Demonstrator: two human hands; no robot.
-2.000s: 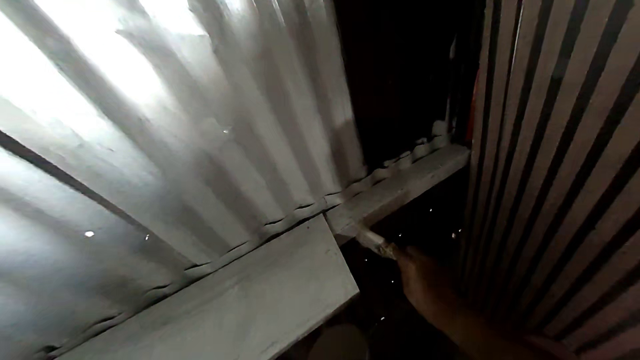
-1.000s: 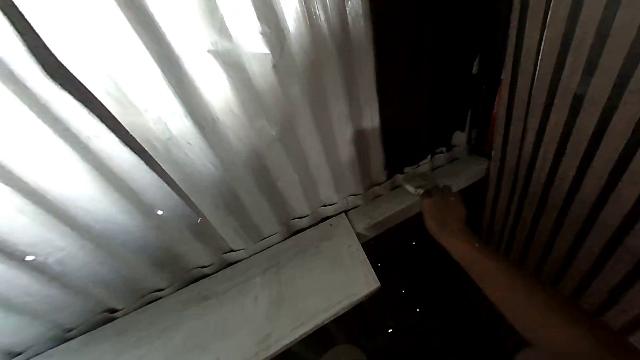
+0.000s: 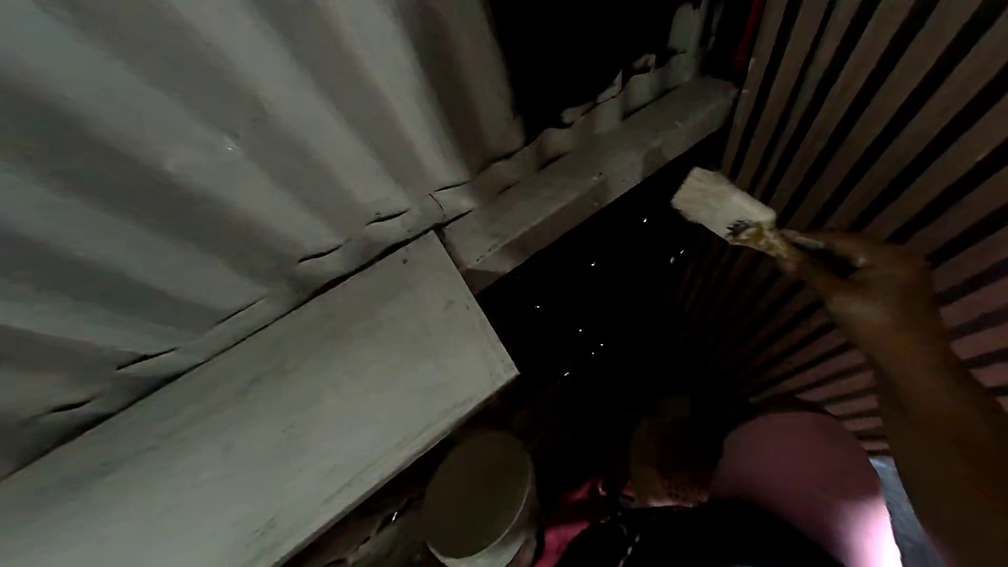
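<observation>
My right hand is closed around the handle of a flat paintbrush, at the right of the view. The brush's bristles are coated in whitish paint and point up and left, apart from the wooden beam. That beam runs along the foot of a corrugated metal sheet and looks painted pale. Below the centre stands a round container with a pale rim; what is in it is too dark to tell. My left hand cannot be made out.
A wide pale board juts out at the lower left, its corner near the middle. At the right rises a ribbed wall. Dark space with small points of light lies between the beam and that wall. My leg in pink cloth is at the bottom.
The brush in my right hand was against the narrow beam in both earlier frames; now it is off the beam, by the ribbed wall. The container shows more fully.
</observation>
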